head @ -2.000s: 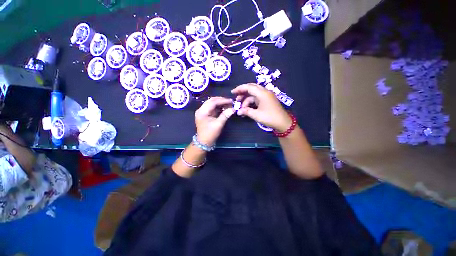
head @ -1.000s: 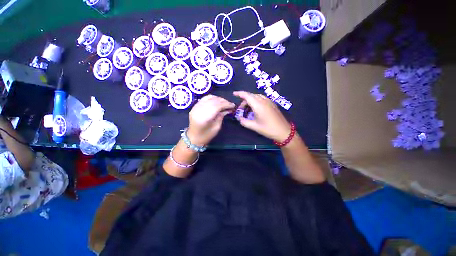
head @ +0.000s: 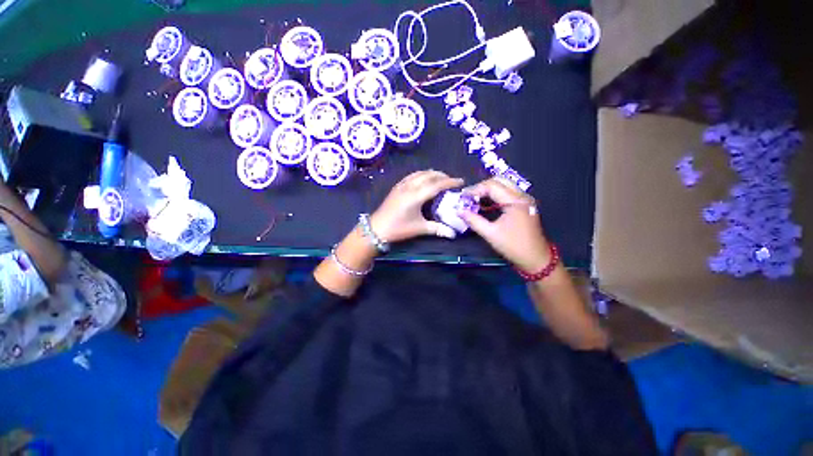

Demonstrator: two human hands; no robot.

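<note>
My left hand holds a white-lilac motor housing near the bench's front edge, with the round end turned up. My right hand has its fingertips at the top of this housing, on a small lilac fitting; the fingers partly hide it. Many similar housings stand grouped on the black mat beyond my left hand, with thin red leads between them. A loose row of small white-lilac fittings lies beyond my right hand.
A white adapter with looped cable lies beyond the fittings. One housing stands at the far right. A large open cardboard box with small purple fittings is at right. At left are a clear plastic bag, a blue tool and a neighbour's arm.
My hands have moved slightly right and nearer the bench edge. A housing now shows in my left hand, where earlier both hands met around a small fitting.
</note>
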